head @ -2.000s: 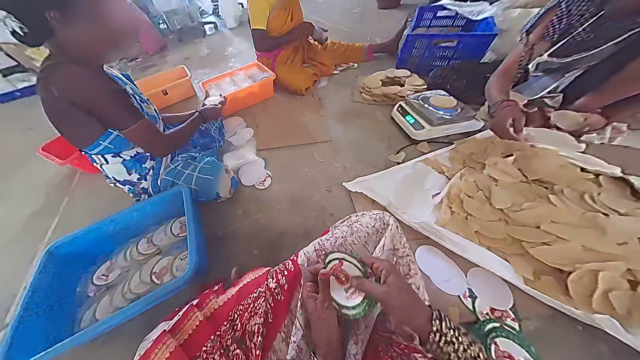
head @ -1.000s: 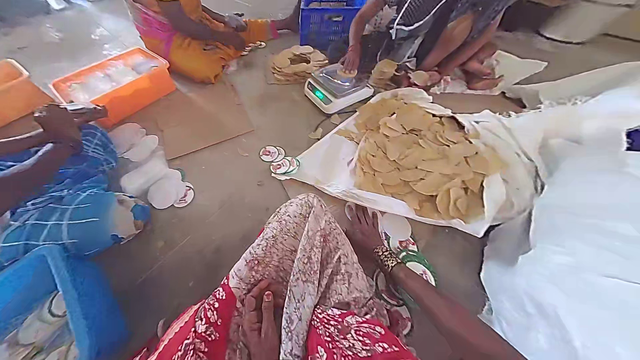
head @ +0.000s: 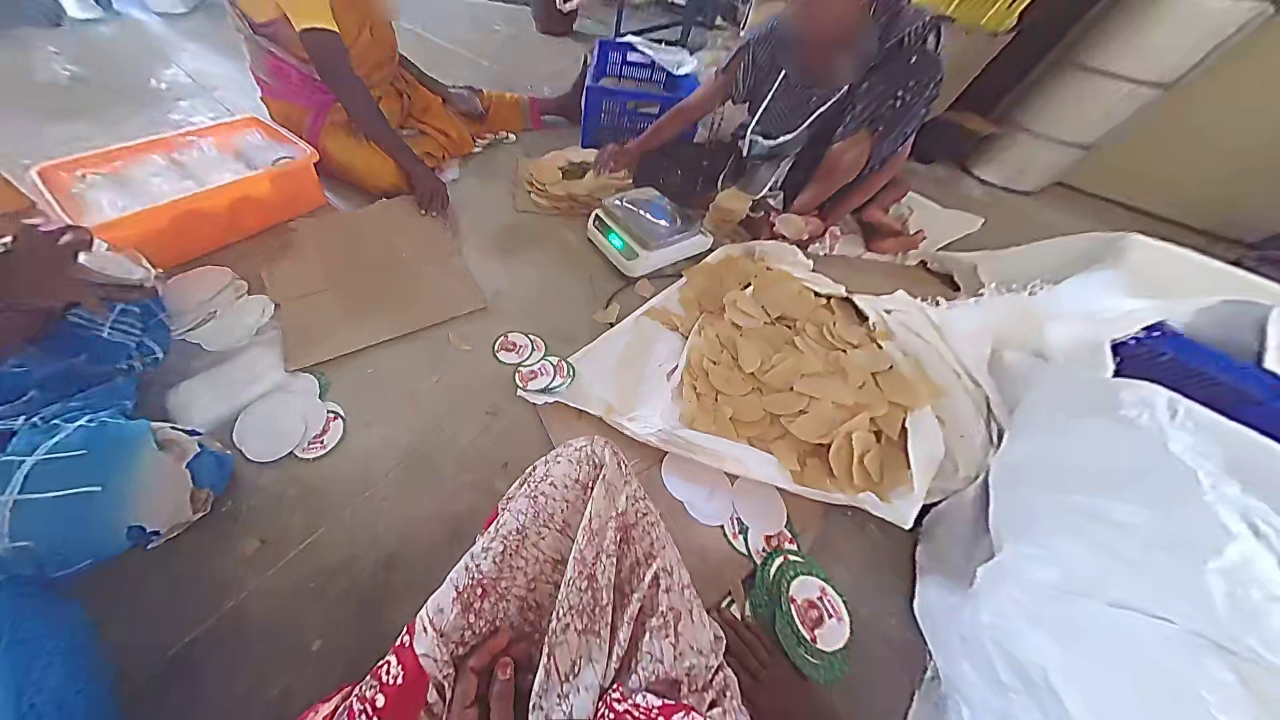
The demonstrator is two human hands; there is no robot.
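My left hand (head: 485, 675) rests on the patterned cloth over my lap at the bottom, fingers a little apart, with nothing seen in it. Low beside my knee is my right hand (head: 755, 655), partly hidden by the cloth and in shadow. It lies close to a stack of round printed labels with green edges (head: 820, 615); whether it grips any is unclear. Plain white discs (head: 697, 488) lie just beyond the stack. Further off, a big heap of thin, round tan wafers (head: 790, 370) lies on a white sheet (head: 610, 385). Several printed round labels (head: 535, 375) lie by its corner.
A digital scale (head: 650, 232) stands beyond the sheet, near a seated person. Another person sits behind a cardboard sheet (head: 370, 285). An orange crate (head: 220, 215), white discs (head: 270, 425) and a person in blue are at left. White sacking (head: 1090, 540) fills the right.
Two seconds ago both hands held round green-edged labels over my lap; now they are apart. My right hand has drawn back from the white discs since one second ago. The view has swung right.
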